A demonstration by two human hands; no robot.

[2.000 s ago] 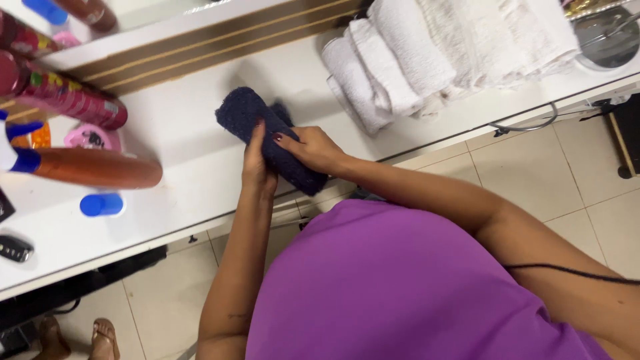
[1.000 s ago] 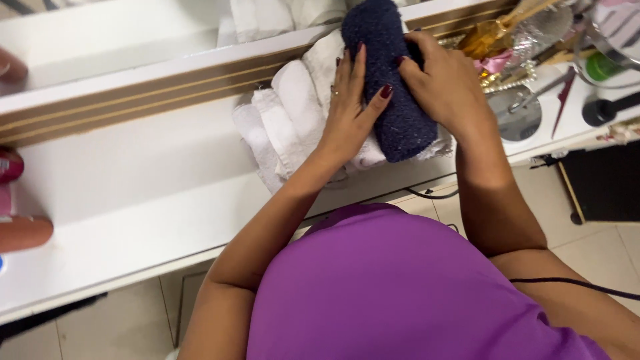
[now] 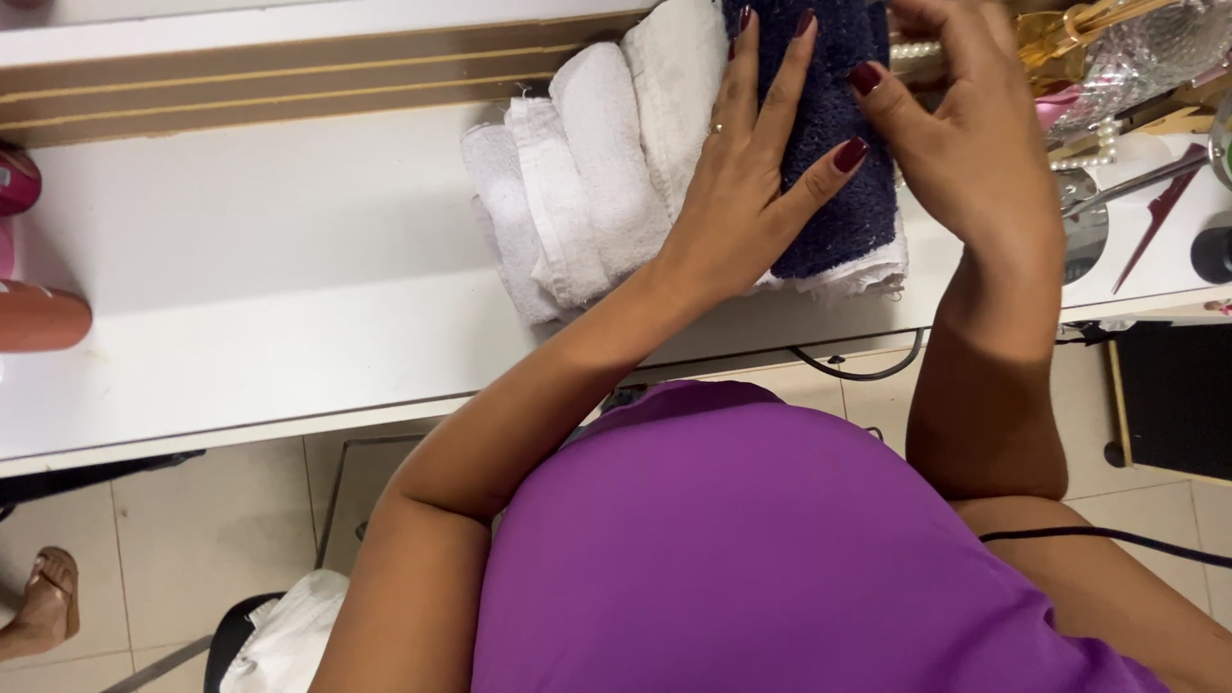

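A dark blue rolled towel [image 3: 839,183] lies on top of the right part of a row of rolled white towels [image 3: 602,154] on the white counter. Spread flat, my left hand [image 3: 751,178] rests across the blue towel's left side and the white towel beside it, fingers apart. At the blue towel's right edge is my right hand [image 3: 972,135], its thumb close to the cloth and its fingers partly cut off by the top of the view. Neither hand is closed around anything.
Bottles [image 3: 43,318] stand at the counter's left end. Right of the towels are pearl beads [image 3: 1092,154], glass decor, an amber reed diffuser [image 3: 1054,43] and a dark red comb [image 3: 1160,217]. A black cable [image 3: 861,373] hangs below the counter edge. A person's sandalled foot [image 3: 48,597] is at lower left.
From the left part of the counter, the blue towel has gone right onto the white towels. Both hands held it at first; now they lie on and beside it. The view has shifted right.
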